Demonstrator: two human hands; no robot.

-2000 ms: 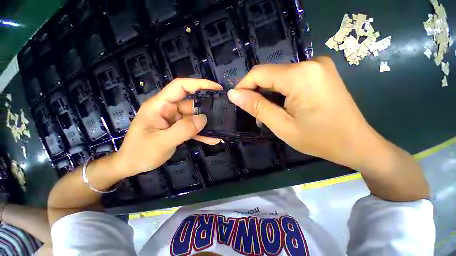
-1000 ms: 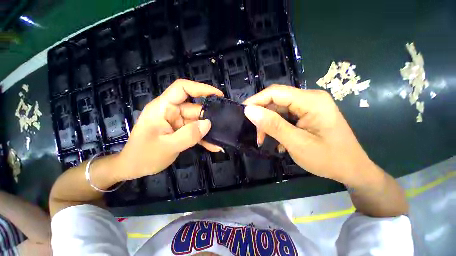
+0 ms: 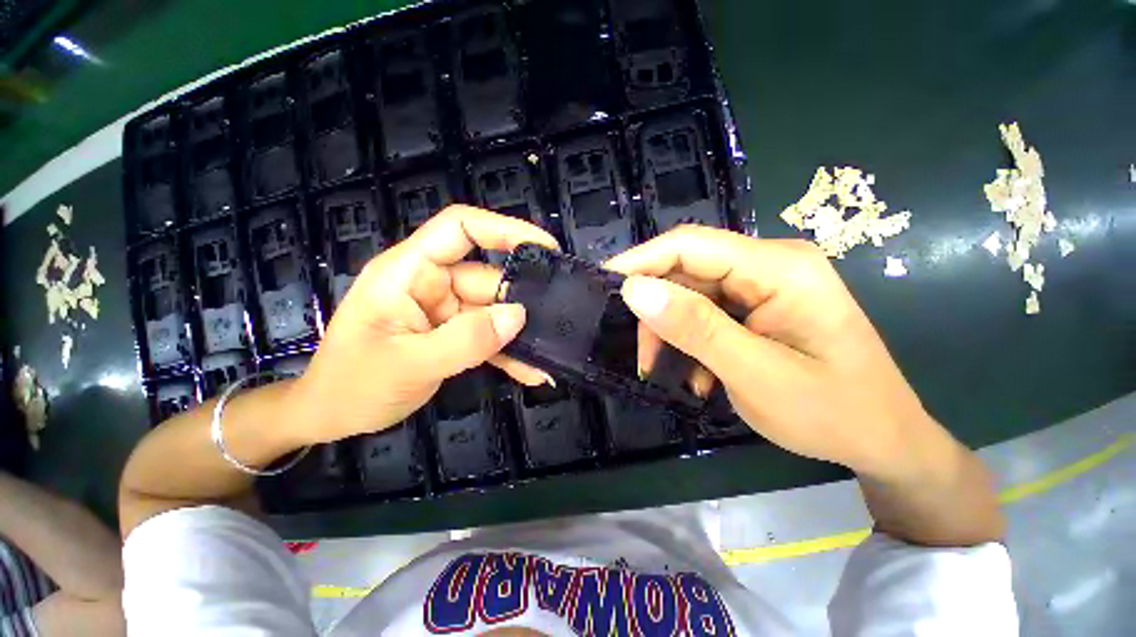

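A black plastic phone housing (image 3: 567,317) is held flat and slightly tilted above the tray, between both hands. My left hand (image 3: 411,330) grips its left end, with the thumb on its face and fingers at its edges. My right hand (image 3: 760,336) holds its right part, with thumb and index fingertips together at the upper edge. Whether a small part is between those fingertips cannot be told. The glossy black blister tray (image 3: 231,187) lies beneath, with rows of pockets holding similar housings; one pocket in the far row at the right looks empty.
Pale paper scraps (image 3: 847,212) lie right of the tray on the dark green bench (image 3: 922,112), with another scrap pile (image 3: 1019,205) farther right. More scraps (image 3: 69,276) lie at left. Another person's arm (image 3: 56,548) shows at lower left. A white rail (image 3: 62,162) runs behind the tray.
The view has shifted since two seconds ago, so the tray and scraps appear displaced. Both hands keep hold of the housing, which has tilted, its right end now lower towards me.
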